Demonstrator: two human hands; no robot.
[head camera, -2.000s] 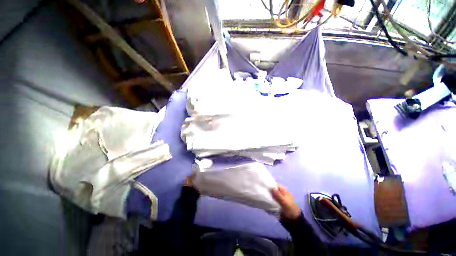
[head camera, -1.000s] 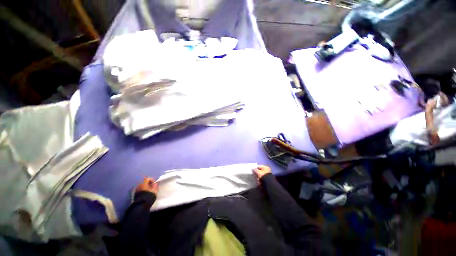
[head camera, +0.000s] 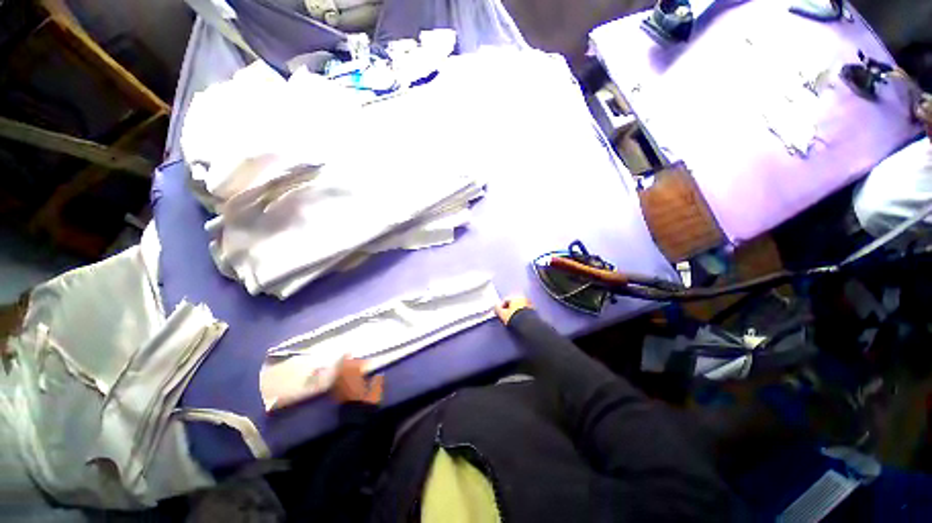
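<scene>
A long white garment piece (head camera: 409, 319) lies on the purple ironing table cover (head camera: 450, 376) near its front edge, with a fold line along its length. My left hand (head camera: 356, 382) is on its near edge toward the left end; its fingers are blurred, and I cannot tell if they grip. My right hand (head camera: 513, 308) holds the piece's right end at the corner. The steam iron (head camera: 574, 280), with a brown-orange handle, rests on the table just right of my right hand.
A loose white pile (head camera: 307, 184) covers the middle of the table. Layered strips (head camera: 153, 378) lie on the cloth-covered box at left, beside a cream strip (head camera: 230, 421). A brown block (head camera: 680, 215) is at the right edge. Another person's arm (head camera: 920, 107) shows far right.
The garment piece now lies farther onto the table and slants up to the right. My left hand has moved inward from its left end. My right hand has stayed at the right end.
</scene>
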